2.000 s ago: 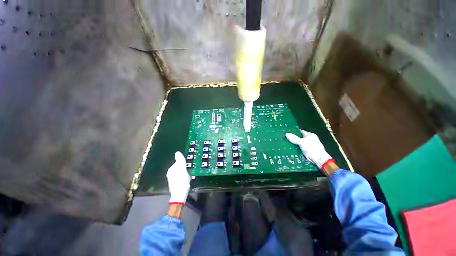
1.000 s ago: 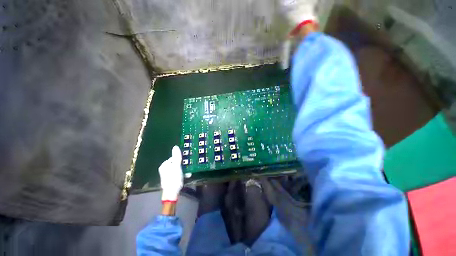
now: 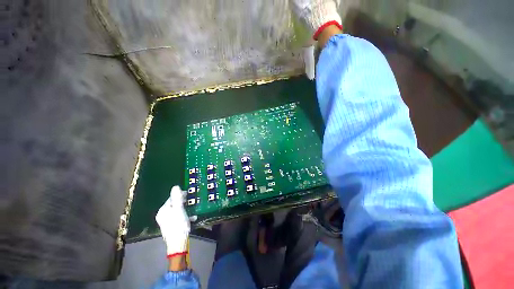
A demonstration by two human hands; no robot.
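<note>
A large green circuit board (image 3: 253, 147) lies on the dark-green booth floor (image 3: 163, 130), with rows of black blocks near its left front. My left hand (image 3: 173, 221), in a white glove with a red cuff, grips the board's front left corner. My right hand (image 3: 318, 12), gloved alike, is raised at the top edge of the picture and partly cut off. A white nozzle (image 3: 309, 62) points down just below it; the yellow tool body is mostly hidden, and my right fingers look closed around it. My right sleeve covers the board's right edge.
Grey booth walls (image 3: 203, 45) with crusty cream edges stand at the left and back. A brown surface (image 3: 417, 96) is at the right behind my sleeve. A green mat (image 3: 470, 163) and a red pad (image 3: 490, 231) lie at the lower right. My legs are below the booth's front edge.
My right hand has left the board's right side and risen to the nozzle tool. My left hand has stayed at the board's left corner. The view has shifted, and the board appears slightly turned.
</note>
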